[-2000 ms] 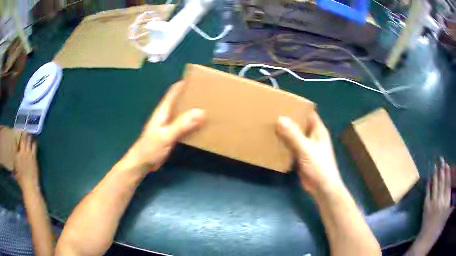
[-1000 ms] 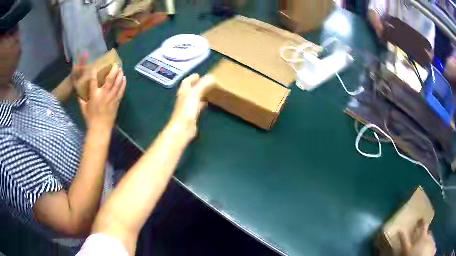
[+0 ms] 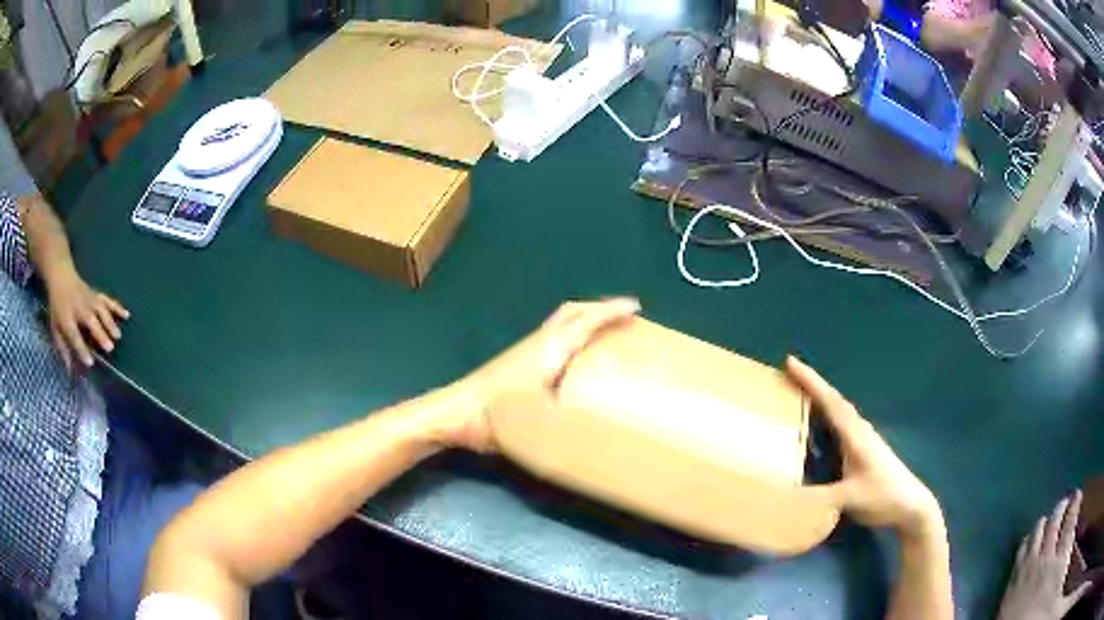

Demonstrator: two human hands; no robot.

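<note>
A brown carton point(image 3: 684, 400) is between my two hands near the front edge of the bench. Its front flap point(image 3: 654, 491) sticks out toward me, with a rounded corner, and is slightly blurred. My left hand point(image 3: 551, 363) grips its left end, fingers over the top edge. My right hand point(image 3: 866, 460) is at its right end, thumb by the flap and fingers along the far right corner. A dark gap shows between the right end and my right palm. A second, closed carton point(image 3: 369, 206) lies farther off to the left.
A white scale point(image 3: 208, 170) and a flat cardboard sheet point(image 3: 387, 85) lie at the back left. Behind are a white power strip point(image 3: 563, 109), a looped white cable point(image 3: 720, 281), a grey metal case point(image 3: 799, 109) and a blue tray point(image 3: 914, 91). Other people's hands rest left point(image 3: 85, 317) and right point(image 3: 1047, 563).
The closed carton, under my left hand a second ago, now lies released near the scale. Both my hands now hold another carton with its flap out. The view has swung right.
</note>
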